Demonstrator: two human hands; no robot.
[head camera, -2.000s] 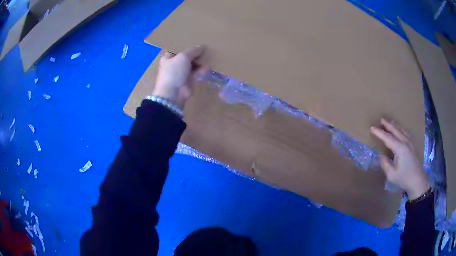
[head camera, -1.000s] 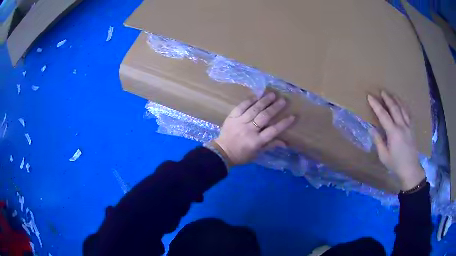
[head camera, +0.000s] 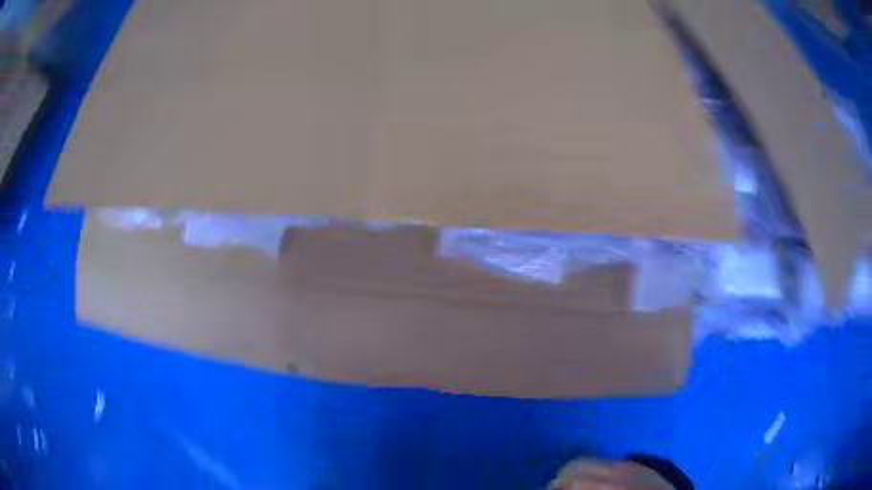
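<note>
The frame is blurred. A large upper cardboard sheet (head camera: 411, 115) lies over bagged items, whose shiny clear plastic (head camera: 507, 256) shows along its near edge. A lower cardboard panel (head camera: 478, 335) extends nearer to me below that plastic. My left hand is not in view. A small skin-toned shape, seemingly my right hand (head camera: 595, 475), is blurred and cut off by the bottom edge beside a dark shape. Its fingers cannot be made out, and it is apart from the cardboard.
Another cardboard sheet (head camera: 779, 124) lies on the right, with shiny bagged items (head camera: 751, 278) in the gap beside it. The blue floor (head camera: 239, 421) shows in front, with white scraps on it. Part of another brown panel (head camera: 17, 115) shows at the left edge.
Both hands have left the cardboard. The view has shifted, so the sheets lie more level across it. The lower panel's near part, bent down one second ago, now looks flatter.
</note>
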